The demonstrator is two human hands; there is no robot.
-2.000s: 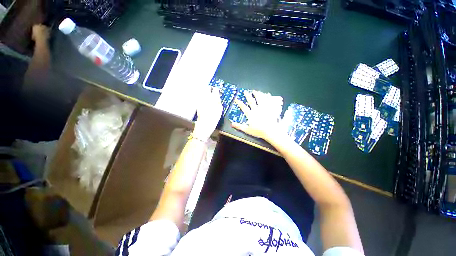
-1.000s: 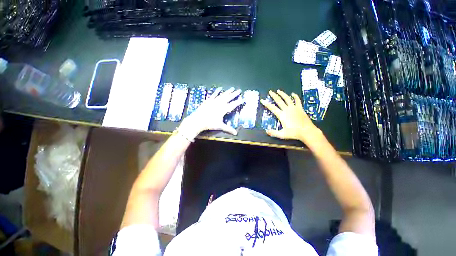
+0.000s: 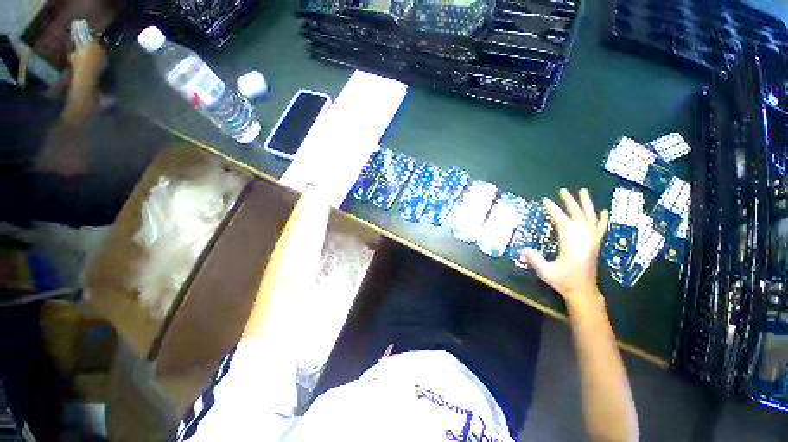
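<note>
A row of blue circuit boards (image 3: 421, 192) lies along the table edge. Some boards toward the right of the row look whitish on top (image 3: 486, 217). My right hand (image 3: 572, 246) is at the right end of the row, fingers spread, thumb and fingertips at the last board. My left hand (image 3: 325, 183) is over the near part of the long white stack of dome sheets (image 3: 373, 97); glare blends it with the stack, so its fingers and anything in them cannot be made out. Boards with white dotted tops (image 3: 629, 161) lie loosely heaped at right.
Black trays stand at the far side (image 3: 510, 69) and right (image 3: 721, 216). A phone (image 3: 298, 123), water bottle (image 3: 207, 91) and small white item (image 3: 252, 84) lie left. Below are cardboard boxes (image 3: 216, 276) with clear film (image 3: 177, 224). Another person's hand (image 3: 86, 56) shows upper left.
My left hand has moved left from the boards to the white stack. My right hand is now at the row's right end. The row is uncovered and the view has shifted.
</note>
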